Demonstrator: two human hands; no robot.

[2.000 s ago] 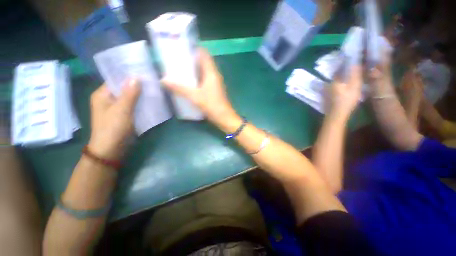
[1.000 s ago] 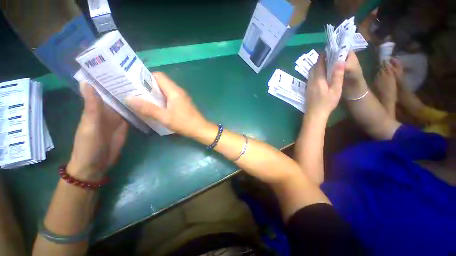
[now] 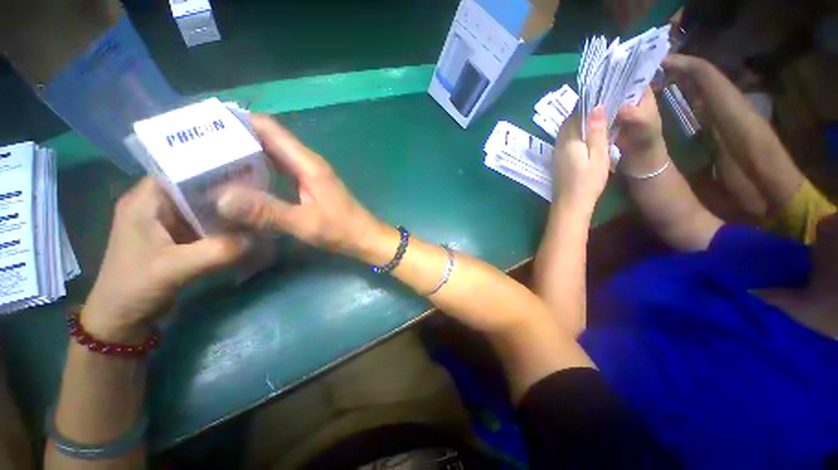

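Note:
A white product box (image 3: 198, 138) is held upright between both my hands, its top face with the dark brand name turned toward me. My left hand (image 3: 152, 248), with the red bead bracelet, grips its left and lower side. My right hand (image 3: 299, 197), with the dark bead bracelet, grips its right side, thumb on the front face. A white edge shows behind the box; whether it is the folded leaflet I cannot tell. A thick leaflet stack (image 3: 23, 225) lies at the left edge.
Two large printed cartons (image 3: 473, 69) (image 3: 110, 87) stand behind, right and left. Another white box (image 3: 195, 22) stands at the back. A person in blue (image 3: 698, 340) at the right holds fanned leaflets (image 3: 620, 83) above loose leaflet piles (image 3: 519, 156). A further person's arm shows beyond.
The product box has tipped so its top now faces me, and it sits slightly lower. My left fingers have closed round it. The neighbour's leaflets are fanned wider.

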